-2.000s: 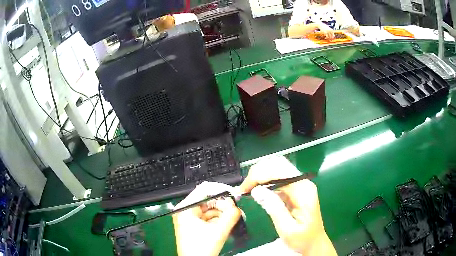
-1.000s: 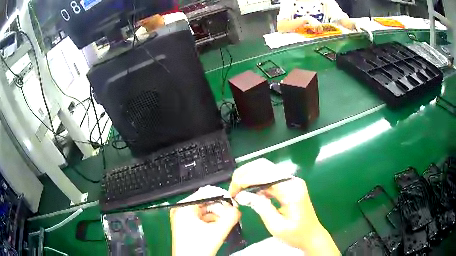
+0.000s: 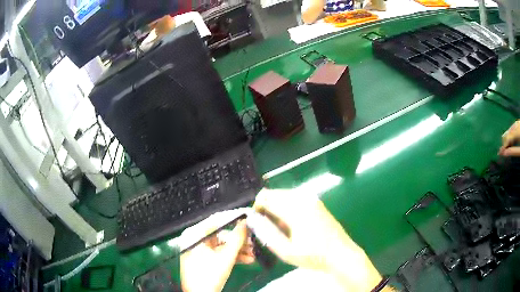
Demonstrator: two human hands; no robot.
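Observation:
My left hand [image 3: 214, 256] is at the bottom centre, closed around a thin black phone middle frame [image 3: 157, 278], whose camera end points to the lower left. My right hand [image 3: 302, 231] is beside it on the right, its fingertips touching or very near the frame's upper end. White covers show on fingertips. The slim dark tool seen earlier in my right hand cannot be made out now; the fingers are blurred and overexposed.
A keyboard [image 3: 191, 197], a computer tower [image 3: 165, 108] and two reddish-brown speakers [image 3: 276, 105] stand beyond my hands. A pile of black frames [image 3: 476, 228] lies at the right. Another person's hand [image 3: 511, 140] is at the right edge. A black parts tray [image 3: 436, 57] is at the far right.
The view has shifted, so background things sit higher and further left. My right hand has turned, and its tool no longer shows. Another person's hand has appeared at the right edge.

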